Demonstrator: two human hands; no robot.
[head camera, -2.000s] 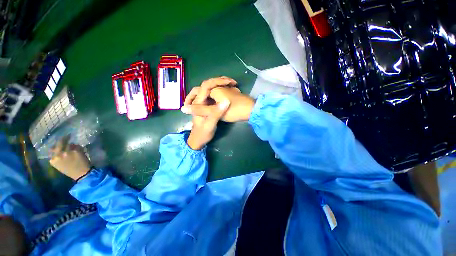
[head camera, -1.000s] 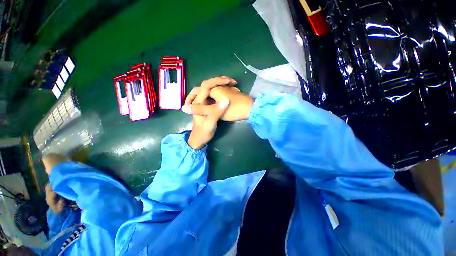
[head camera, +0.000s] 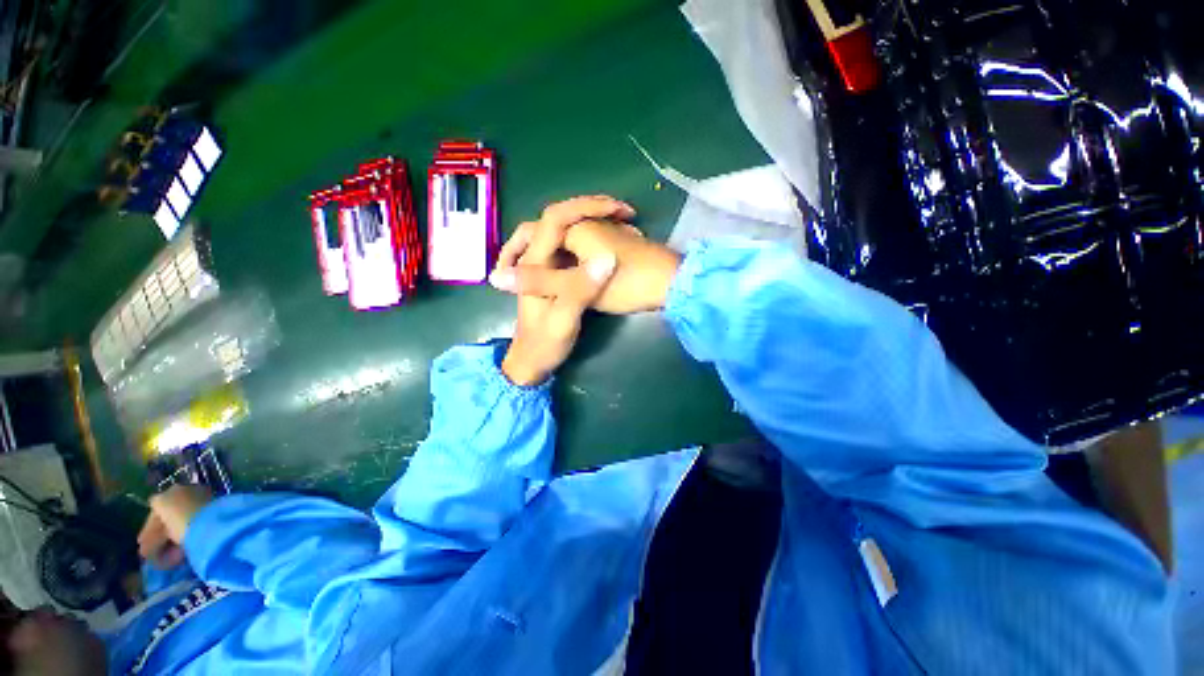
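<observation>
My left hand (head camera: 539, 330) and my right hand (head camera: 621, 264) are clasped together over the green bench, fingers folded around each other, with no part visible in them. Some fingers are hidden by the other hand. Red-rimmed phone housings with white faces and dark windows lie just left of my hands: one stack (head camera: 462, 238) close to my fingers, and an overlapping group (head camera: 375, 258) further left.
A glossy black blister tray (head camera: 911, 264) is at the right, with a red part (head camera: 854, 60) at its edge. White sheets (head camera: 746, 198) lie beside it. At left are clear gridded trays (head camera: 156, 304), a yellow patch (head camera: 198, 420) and a neighbouring worker's hand (head camera: 169, 518).
My hands stay clasped. The neighbouring worker's hand has drawn back from the clear trays toward the lower left, and the yellow patch now shows. The view has shifted slightly.
</observation>
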